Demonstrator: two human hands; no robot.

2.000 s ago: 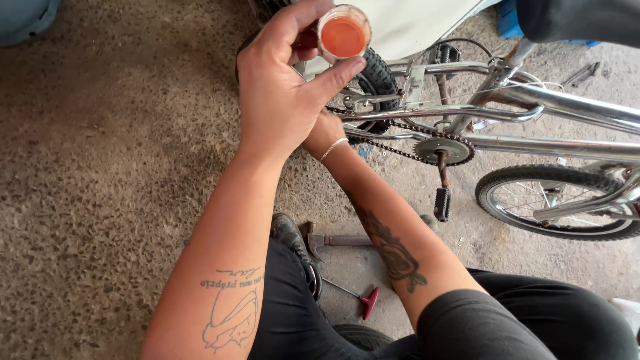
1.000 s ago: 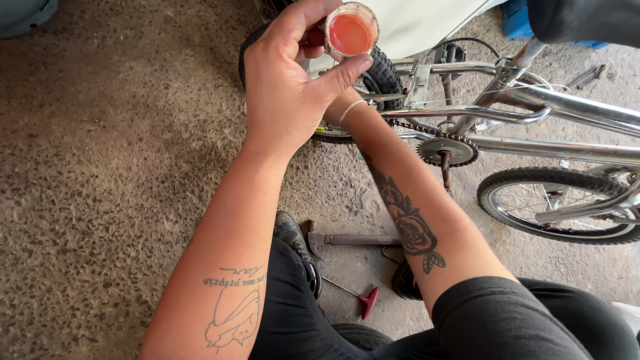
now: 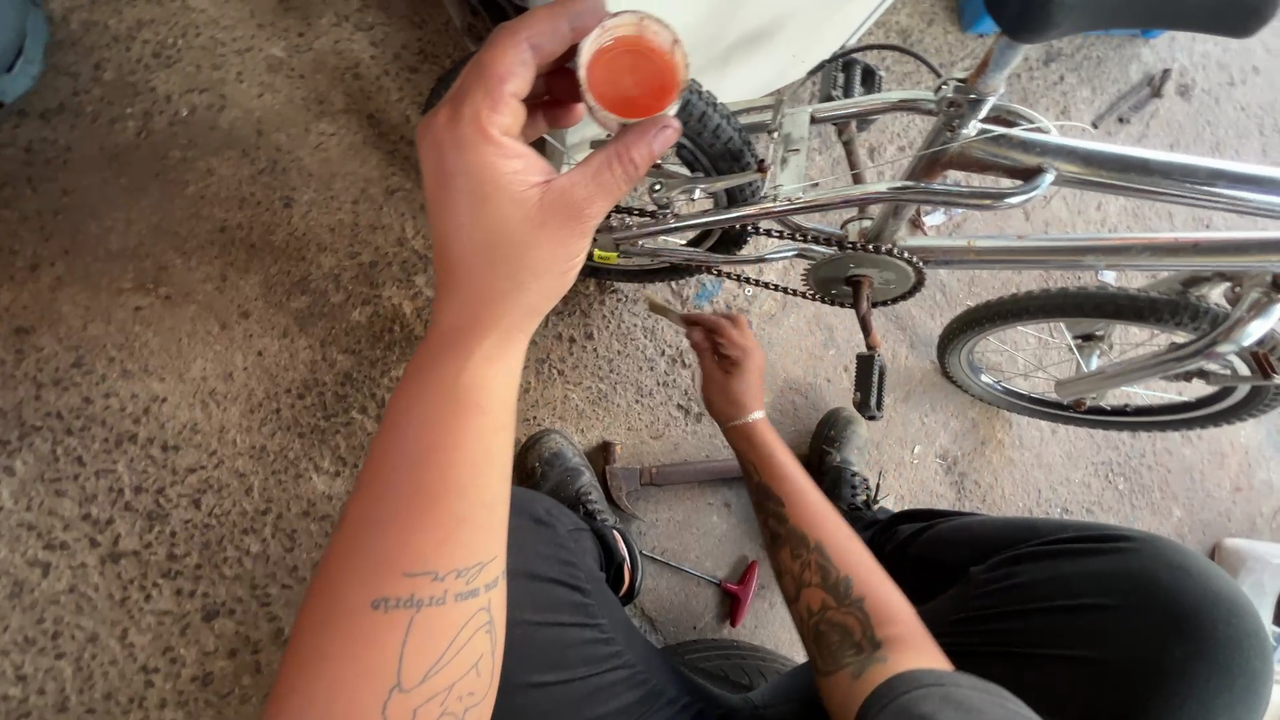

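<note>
My left hand (image 3: 530, 170) holds up a small round container of orange-red liquid (image 3: 633, 75) between thumb and fingers, in front of the bicycle's rear wheel. Below the chain, my right hand (image 3: 728, 360) grips a small brush (image 3: 665, 311), its tip pointing left and somewhat blurred. The brush is apart from the bike. Behind both hands stands a chrome bicycle frame (image 3: 1000, 248) with a chain (image 3: 780, 288), a chainring (image 3: 880, 275) and a black pedal (image 3: 870, 384). My left hand and the container hide part of the knobby rear tyre (image 3: 722, 135).
A claw hammer (image 3: 690, 471) lies on the rough concrete between my boots, with a red T-handle tool (image 3: 740, 593) nearer me. The front wheel (image 3: 1100, 355) is at the right, the black saddle (image 3: 1130, 15) at top right. A white panel (image 3: 760, 40) stands behind the rear wheel.
My right hand has come down and away from the rear wheel area, where it was partly hidden behind my left hand, and the brush now shows. My left hand still holds the container.
</note>
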